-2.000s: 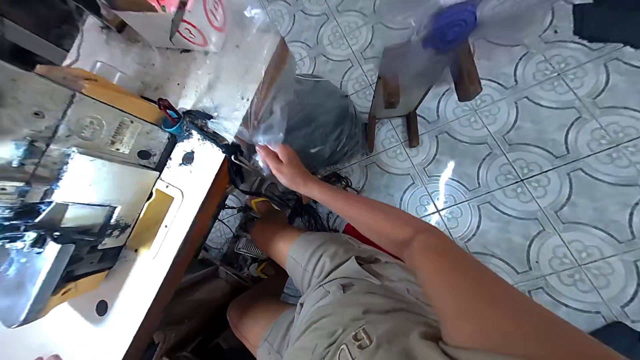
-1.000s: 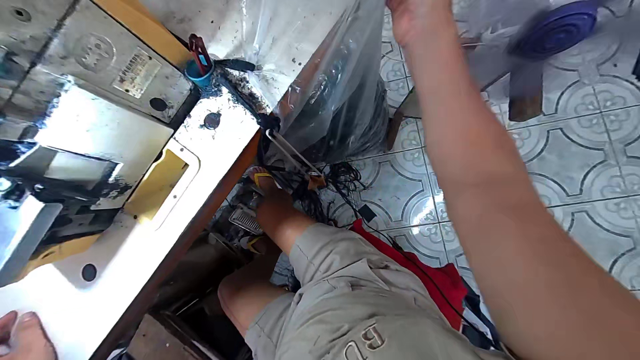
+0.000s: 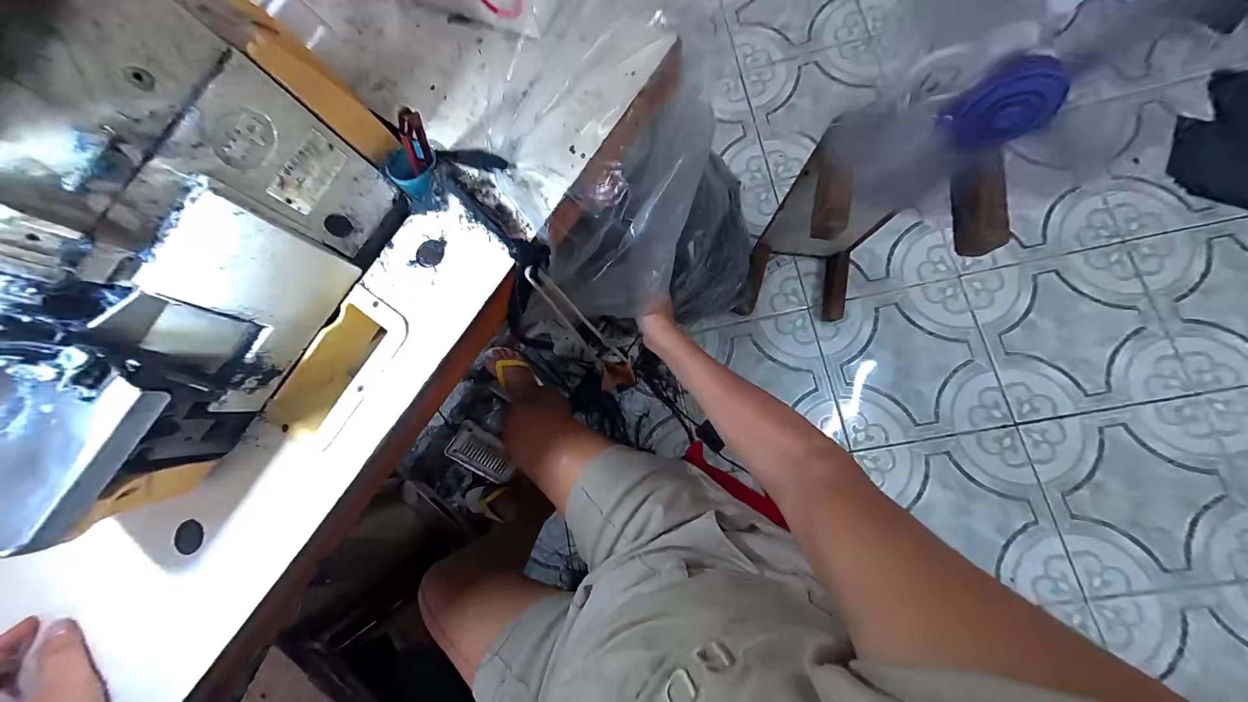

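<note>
My right hand (image 3: 659, 322) reaches down beside the table's corner, its fingers hidden inside or behind a clear plastic bag (image 3: 624, 224); its grip cannot be made out. Dark material shows through the bag. At the lower left edge, my left hand (image 3: 58, 663) is partly in view over the white sewing table (image 3: 234, 526), with its fingertips near one another; whether it holds something is unclear. An industrial sewing machine (image 3: 244, 166) stands on the table. A small blue cup (image 3: 410, 175) with red-handled snips (image 3: 414, 135) sits by the machine's end.
A wooden stool (image 3: 829, 205) stands on the tiled floor (image 3: 1072, 341), with a purple round object (image 3: 1009, 100) above it. Cables and a foot pedal (image 3: 480, 453) lie under the table. Red cloth (image 3: 736, 485) is beside my leg. A dark cloth (image 3: 1209, 141) lies at the far right.
My right hand was raised near the top of the view one second ago and is now low at the clear bag. My left hand stays at the lower left.
</note>
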